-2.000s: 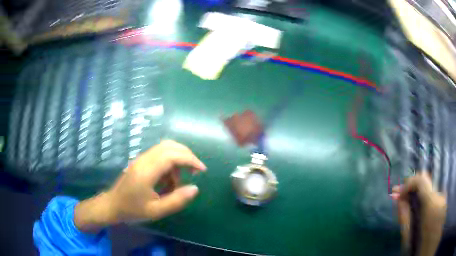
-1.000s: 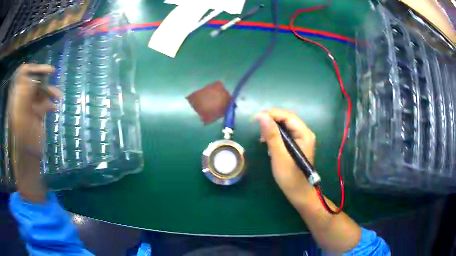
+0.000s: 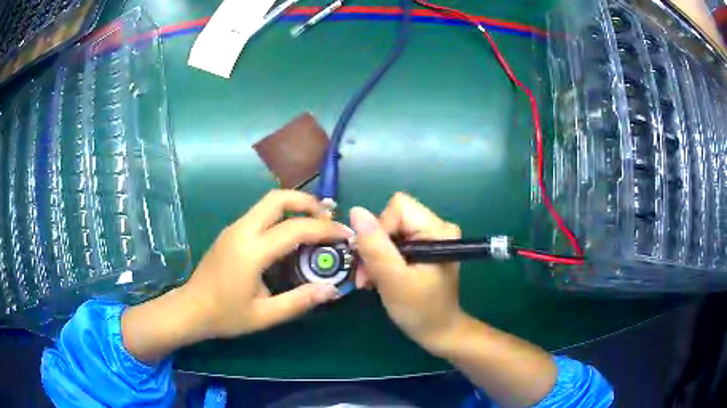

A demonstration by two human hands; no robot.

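A round component with a bright green centre lies over the round fixture, whose metal ring is mostly hidden beneath it and my fingers. My left hand holds the component by its rim between thumb and fingers. My right hand grips the black test probe near its front, its tip hidden by my fingers beside the component's right edge. The dark blue fixture cable runs up from the fixture. The red probe lead runs from the probe's rear up the right side.
Clear blister trays stand at left and at right, the right one showing dark parts. A brown square lies above my left hand. White paper, a slim pen and red and blue line tape are at the far side.
My left hand has come from the left tray to the fixture, where the green-centred component now covers the white centre. My right hand has moved left and down with the probe.
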